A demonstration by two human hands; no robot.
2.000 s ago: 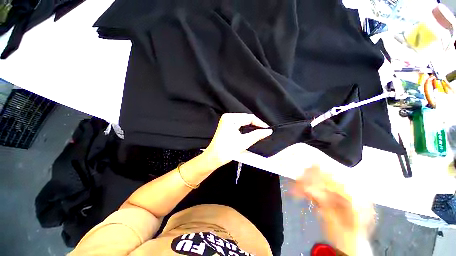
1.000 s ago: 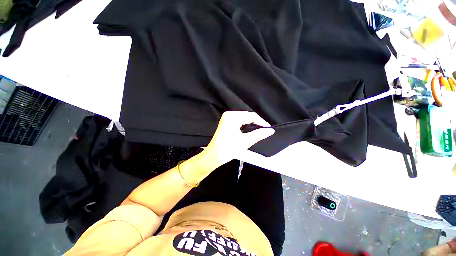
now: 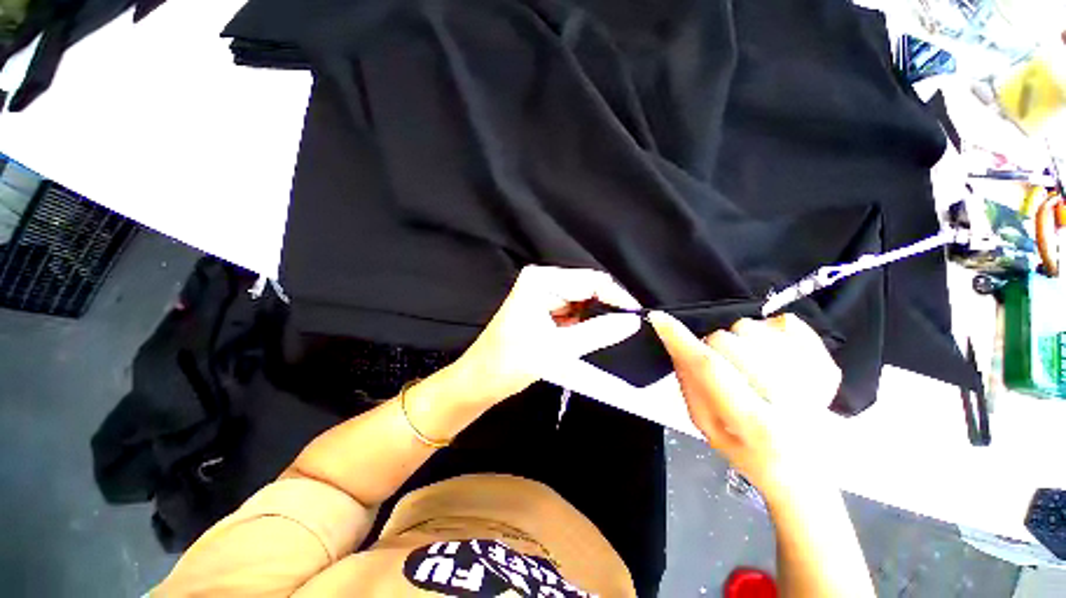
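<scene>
A large black fabric [image 3: 468, 175] drapes over the white table [image 3: 152, 152]. My left hand [image 3: 544, 321] pinches its folded edge between thumb and fingers. My right hand [image 3: 760, 380] is at the same edge, its thumb and index fingertips touching it beside my left fingertips; its other fingers curl below the clip. A metallic clip [image 3: 795, 291] grips the edge right of my hands, and a whitish cord [image 3: 894, 252] runs from it to the table's right side. No needle or thread can be made out.
At the right lie a green box [image 3: 1026, 336], orange scissor handles [image 3: 1050, 229], a slim black tool [image 3: 976, 403] and a yellow pad [image 3: 1035, 94]. A black crate [image 3: 64, 251] and heaped black cloth [image 3: 175, 403] are at the left. A red object [image 3: 749, 583] is on the floor.
My right hand has come back from the lower right to the folded edge beside my left hand. My left hand keeps its pinch. The clip and cord sit slightly further right and lower in view.
</scene>
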